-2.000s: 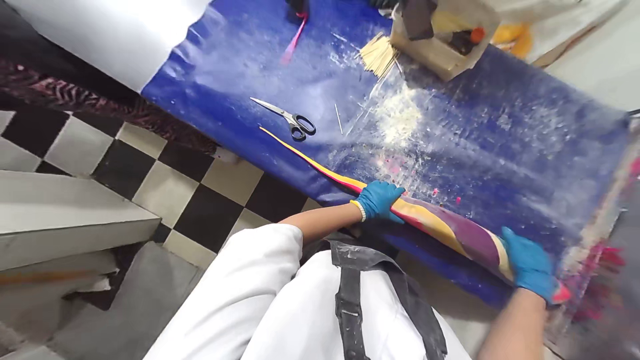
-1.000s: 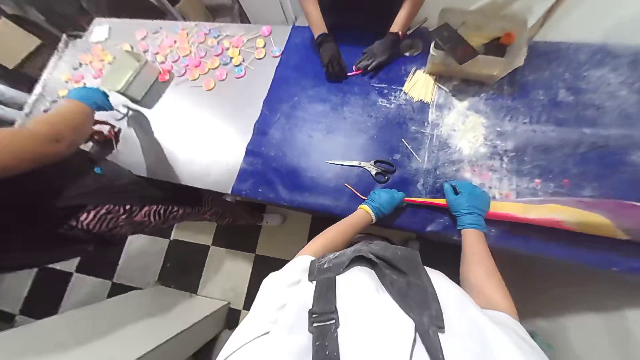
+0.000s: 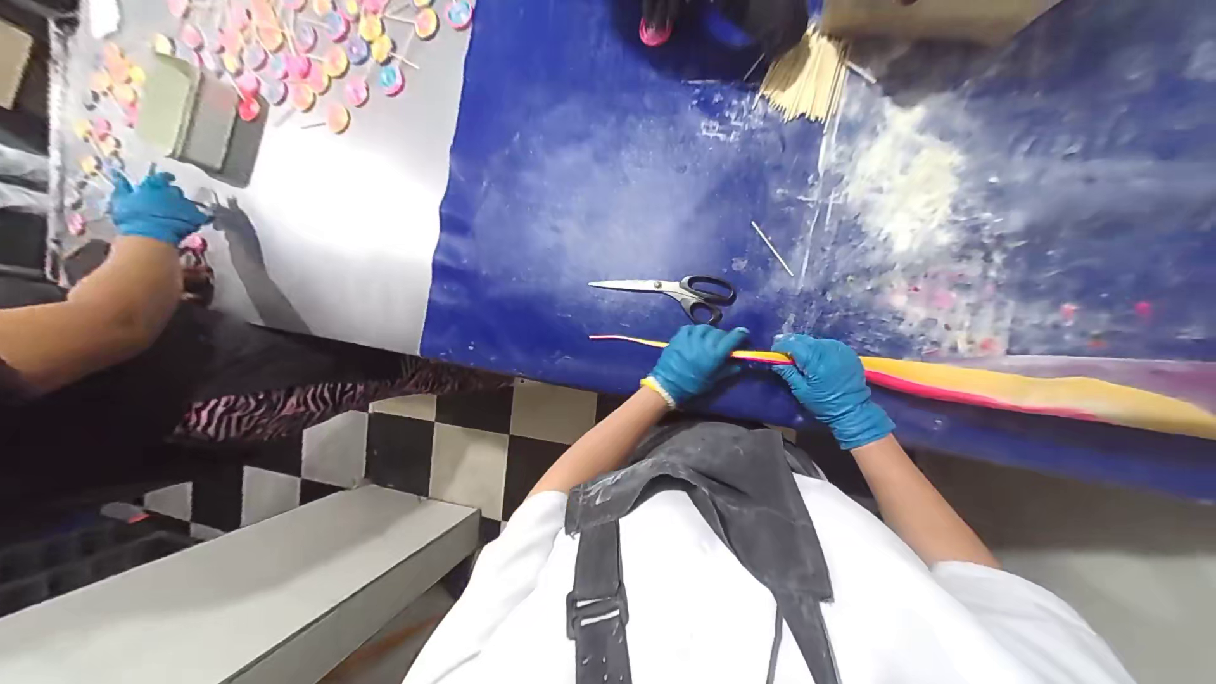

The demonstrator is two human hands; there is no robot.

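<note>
A long candy rope in yellow, red and purple (image 3: 1026, 385) lies along the near edge of the blue-covered table, thick at the right and thin at the left. My left hand (image 3: 696, 364), in a blue glove, is closed around its thin part, with the narrow tip poking out to the left. Just to the right, my right hand (image 3: 828, 380), also blue-gloved, grips the rope where it widens. A short stretch of rope shows between the hands. Scissors with black handles (image 3: 698, 296) lie just beyond my left hand, blades pointing left. A thin white stick (image 3: 771, 249) rests beyond them.
Lollipops (image 3: 304, 66) and a pale green container (image 3: 185, 109) are on the white surface at left, beside a co-worker's blue-gloved hand (image 3: 157, 206). A bundle of sticks (image 3: 807, 76), white powder (image 3: 907, 176) and part of a box (image 3: 936, 17) are on the far side.
My hands, far apart on the rope two seconds ago, are now close together near its thin end. The co-worker's black-gloved hands across the table have moved back toward the far edge. The view has shifted.
</note>
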